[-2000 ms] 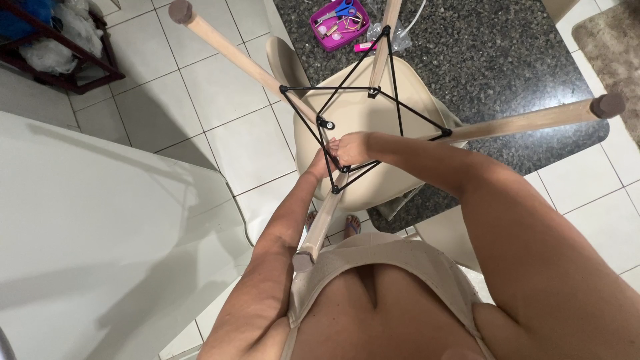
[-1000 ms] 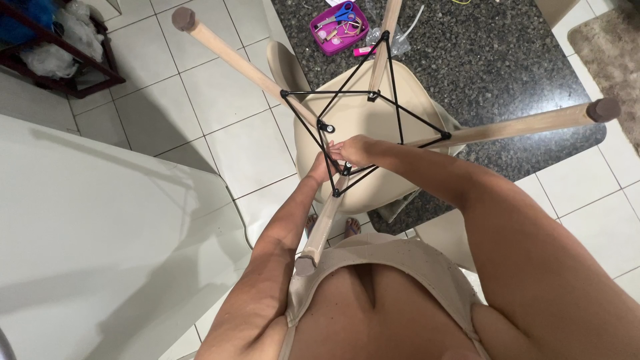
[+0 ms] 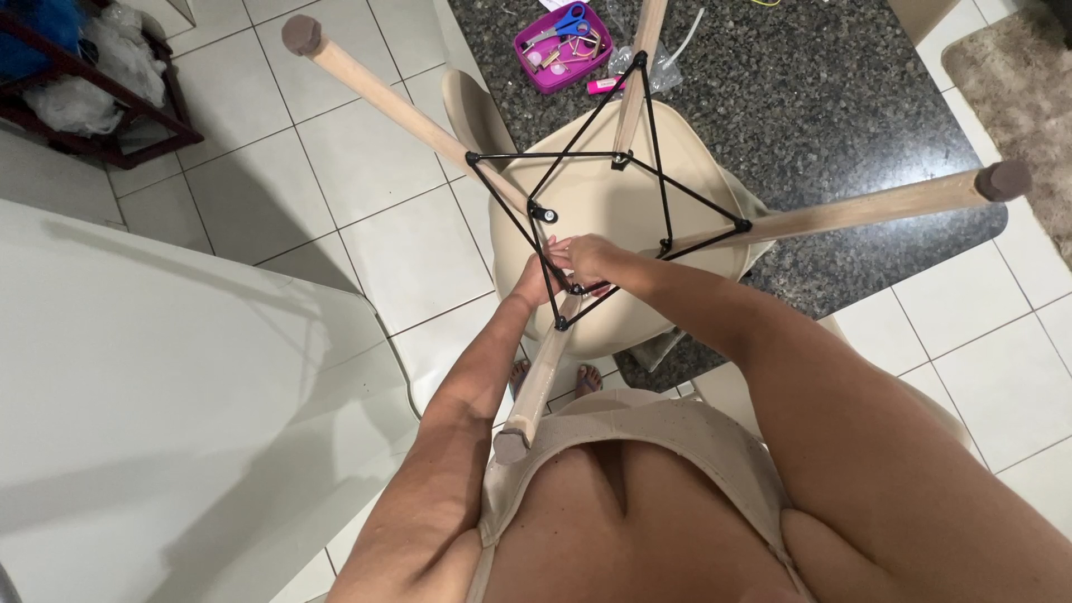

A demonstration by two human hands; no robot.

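An upturned chair with a beige plastic seat (image 3: 620,201) rests on the dark granite top, its wooden legs pointing outward. Black metal rods (image 3: 553,155) cross between the legs. My left hand (image 3: 538,278) and my right hand (image 3: 590,258) meet inside the rod frame, beside the near leg (image 3: 540,377) and its black joint. Whatever is between my fingers is hidden, so their grip cannot be made out. A black bracket with a round metal fastener (image 3: 546,215) shows just above my left hand.
On the granite worktop (image 3: 804,109) are a magenta tray (image 3: 563,79) with blue-handled scissors (image 3: 573,23) and small hardware, a pink tube (image 3: 606,85) and clear plastic bags (image 3: 666,74). A white appliance or panel (image 3: 184,377) stands left. A dark red rack (image 3: 142,146) holds plastic bags.
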